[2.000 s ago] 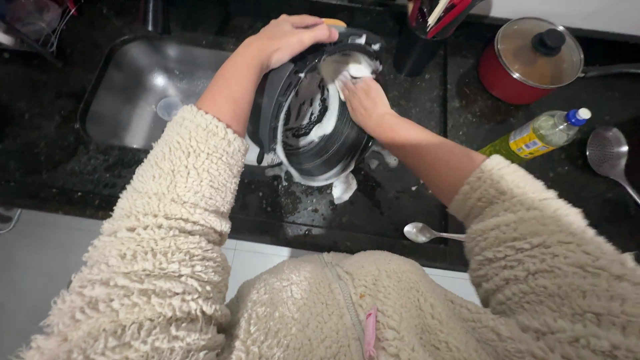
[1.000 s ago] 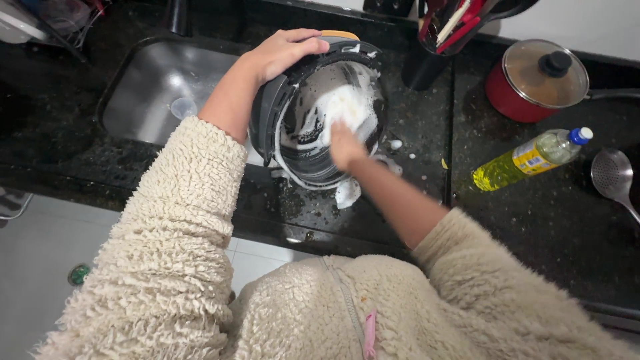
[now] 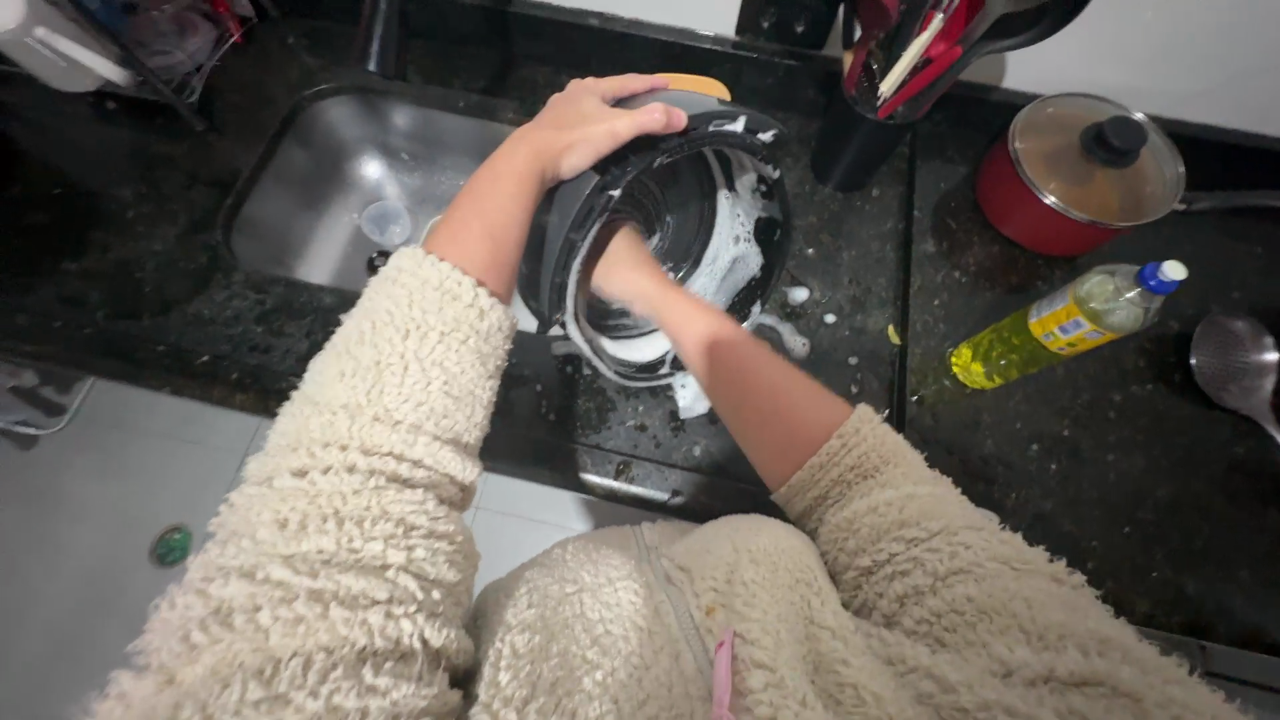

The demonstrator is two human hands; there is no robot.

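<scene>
A dark round tub-like vessel [image 3: 560, 240], soapy inside and tilted with its opening towards me, rests on the black stone counter at the right side of the sink. My left hand [image 3: 605, 125] grips its upper left rim, beside an orange-yellow part. Inside the vessel is my right hand [image 3: 625, 270], blurred, its fingers hidden in the lower left of the opening; whether it holds anything cannot be seen. White suds [image 3: 735, 245] coat the right inner wall, and more foam [image 3: 690, 395] lies on the counter just below the rim.
A steel sink [image 3: 300, 210] with a small clear plastic piece [image 3: 386, 222] lies left. Right of the vessel stand a dark utensil holder [image 3: 855, 150] and a red lidded saucepan [image 3: 1040, 205]. A bottle of yellow-green liquid [image 3: 1060, 325] and a skimmer [image 3: 1235, 360] are farther right.
My right hand has moved from the foam at the right inside the vessel to its lower left, deeper in. My left hand stays on the rim.
</scene>
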